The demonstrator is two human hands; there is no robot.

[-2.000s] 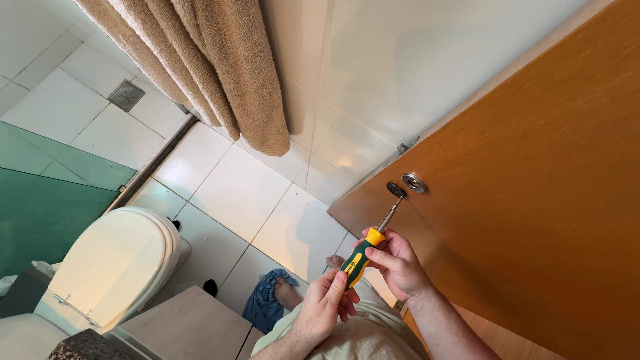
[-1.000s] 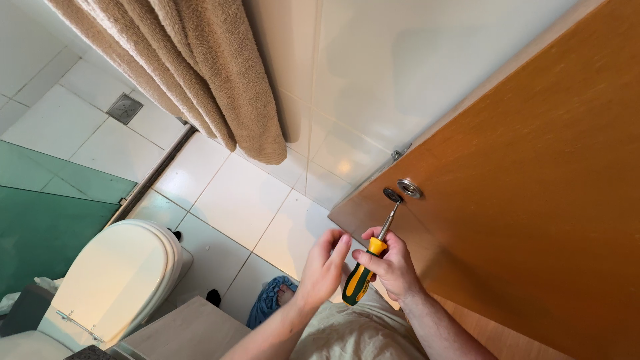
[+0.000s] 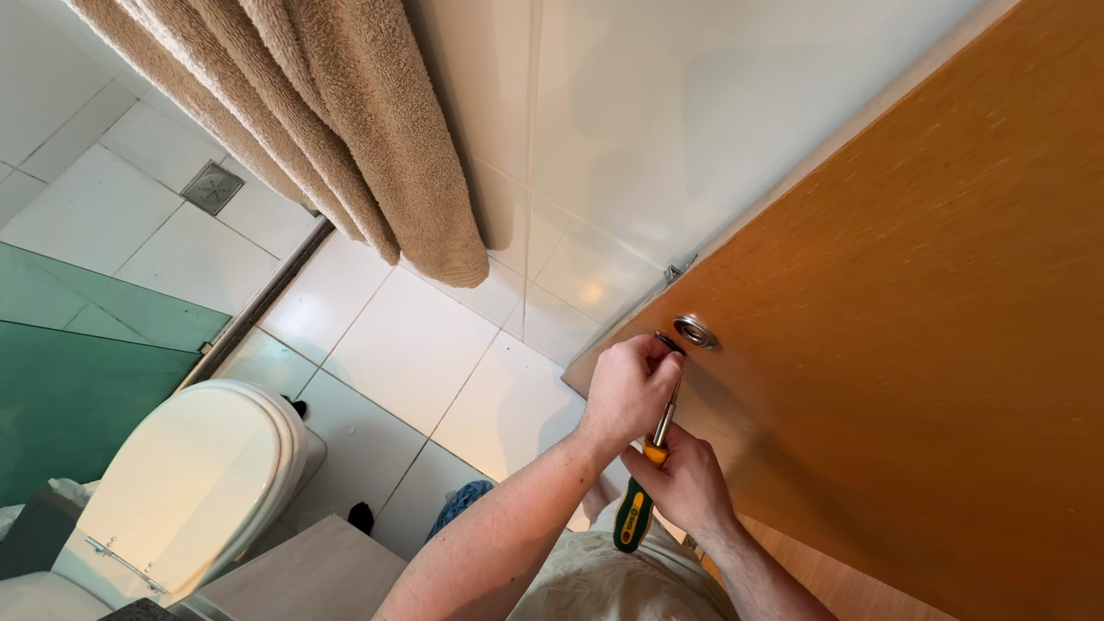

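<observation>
My right hand [image 3: 690, 483] grips a screwdriver [image 3: 636, 509] with a green and yellow handle, its metal shaft pointing up toward a wooden door [image 3: 862, 302]. My left hand [image 3: 634, 384] is at the shaft's far end, fingers pinched on a small dark metal round plate [image 3: 669, 342] by the door face. Those fingers hide the screwdriver's tip. Whether the plate still touches the door cannot be told. Just beside it, a round chrome fitting [image 3: 695, 331] with a recessed centre sits in the door.
A beige towel [image 3: 371, 129] hangs at upper left. Below it are white floor tiles [image 3: 414, 345], a toilet [image 3: 190, 492] and a green glass panel [image 3: 86, 379]. A cabinet top [image 3: 302, 573] stands at lower left, with blue cloth [image 3: 461, 504] on the floor. A metal latch piece [image 3: 677, 272] is at the door edge.
My left hand has left the screwdriver handle, moved off to its left, then up to the dark plate by the door. The right hand keeps hold of the screwdriver.
</observation>
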